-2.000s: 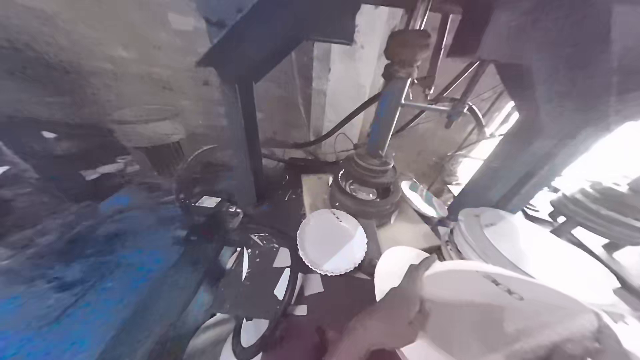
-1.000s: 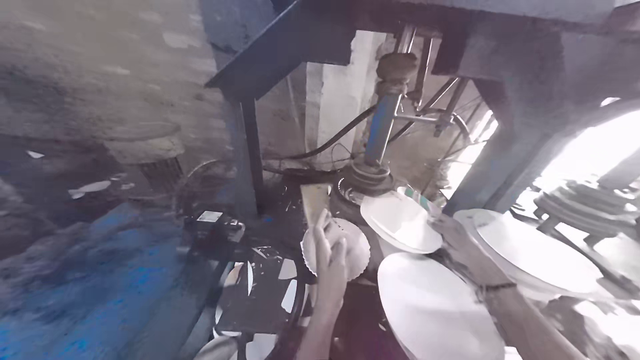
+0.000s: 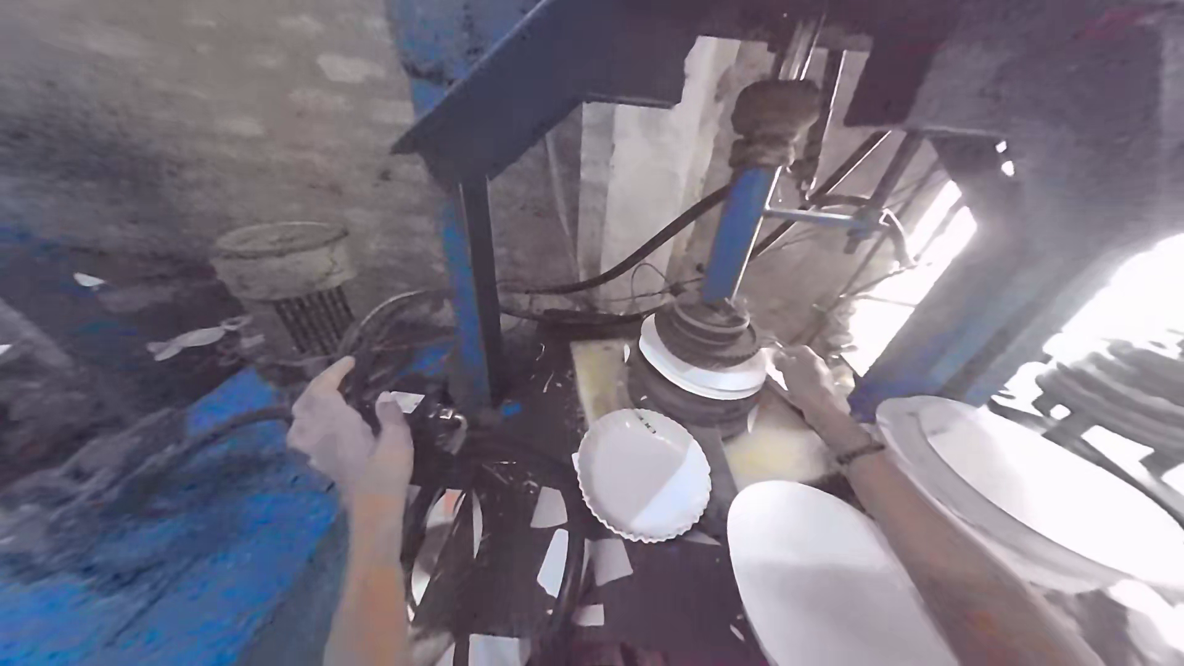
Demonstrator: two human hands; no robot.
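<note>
My right hand [image 3: 805, 377] is at the right rim of a white sheet disc [image 3: 696, 370], which lies between the upper and lower round dies of a press [image 3: 708, 328]; whether its fingers grip the rim is unclear. At the left, my left hand [image 3: 347, 430] is raised with thumb and fingers apart, holding nothing, near a dark fitting with a metal part [image 3: 446, 421]. A white plate with a fluted rim [image 3: 644, 476] lies in front of the dies. Beside it, under my right forearm, is a smooth white oval-looking disc [image 3: 823, 573].
Large white discs [image 3: 1036, 481] are stacked at the right. A blue press post [image 3: 474, 287] stands left of the dies, with a black hose [image 3: 647, 254] behind. White scraps [image 3: 553, 560] litter the dark bed. A blue surface [image 3: 166, 573] fills the lower left.
The upper die has come down onto the white disc, which my right hand held over the lower die a second ago. My left hand has moved left, away from the fluted plate.
</note>
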